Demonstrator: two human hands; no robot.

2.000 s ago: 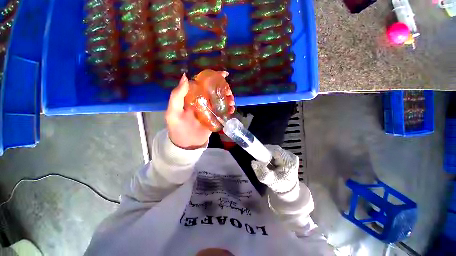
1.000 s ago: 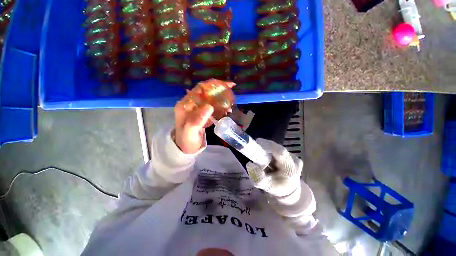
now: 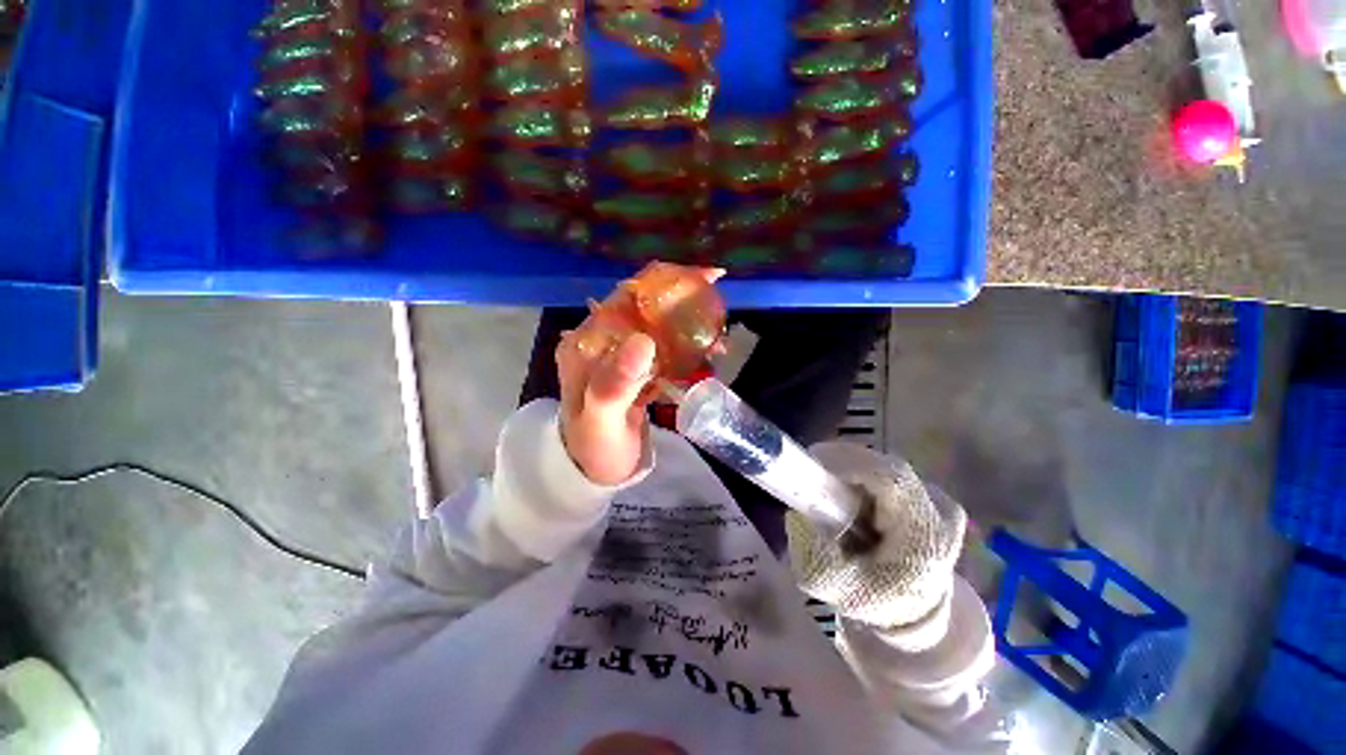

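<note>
My bare left hand [image 3: 608,406] holds a glossy translucent orange-red moulded piece [image 3: 682,310] just below the near edge of a blue tray. My right hand [image 3: 881,546], in an off-white knitted glove, is shut on a syringe [image 3: 760,453] with a clear barrel. The syringe points up and left, its front end close to the piece. I cannot tell whether its tip is inside the piece. The blue tray [image 3: 546,285] holds tight overlapping rows of amber-red pieces with green glitter.
On the speckled bench [image 3: 1092,192] lie a pink ball [image 3: 1203,133], a spare syringe [image 3: 1222,67] and a dark red item [image 3: 1103,24]. A second blue tray [image 3: 52,236] is at far left. A lower blue crate [image 3: 1140,359] and a blue stool [image 3: 1100,627] are at right.
Both hands have moved right with the piece and syringe, and lower than two seconds ago. The left thumb now lies across the piece, which is turned differently. The view has shifted slightly.
</note>
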